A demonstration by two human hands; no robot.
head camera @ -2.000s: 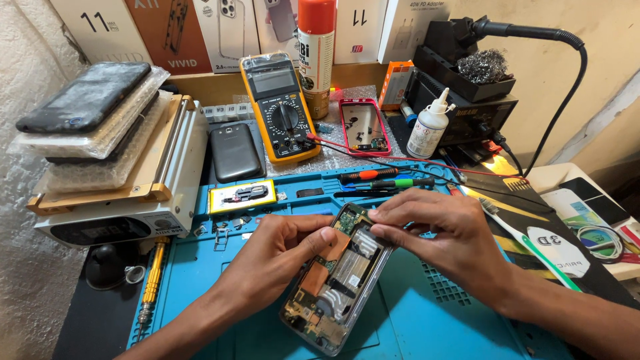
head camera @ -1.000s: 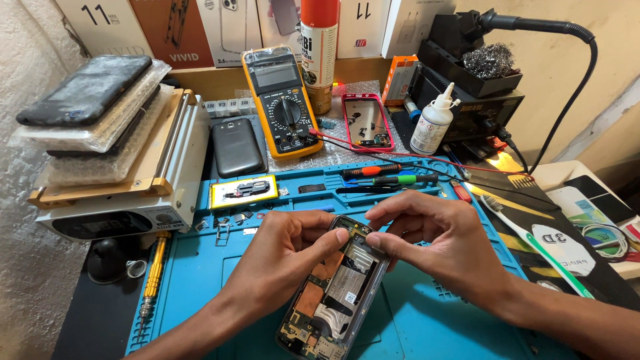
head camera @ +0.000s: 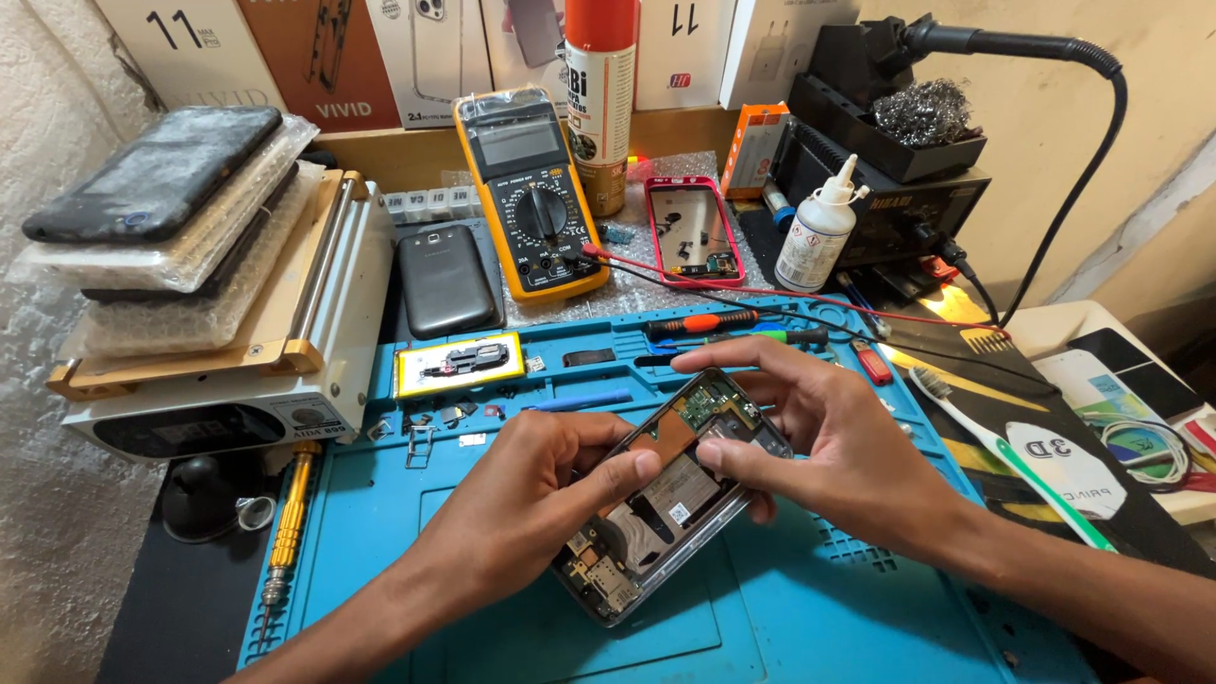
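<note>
An opened smartphone (head camera: 676,484), its green circuit board, copper-coloured film and battery area exposed, is held tilted above a blue silicone repair mat (head camera: 456,627). My left hand (head camera: 551,494) grips its left long edge, the thumb lying over the copper-coloured film and the other fingers mostly hidden behind. On the opposite side my right hand (head camera: 807,437) grips the upper right edge. The right thumb rests on the inside near the circuit board, and the right index finger is raised beyond the top corner. Parts of the phone's edges are hidden by the fingers.
Behind the phone lie a yellow-edged battery (head camera: 408,375), screwdrivers (head camera: 703,323), a multimeter (head camera: 541,214) with leads crossing rightward, and a pink phone frame (head camera: 736,252). A gold screwdriver (head camera: 290,513) is at left, a toothbrush (head camera: 1026,465) at right, a white bottle (head camera: 815,237) at back.
My right hand has moved from the phone's top end to its right edge, its index finger now raised. The phone is turned further clockwise, its top end more to the right.
</note>
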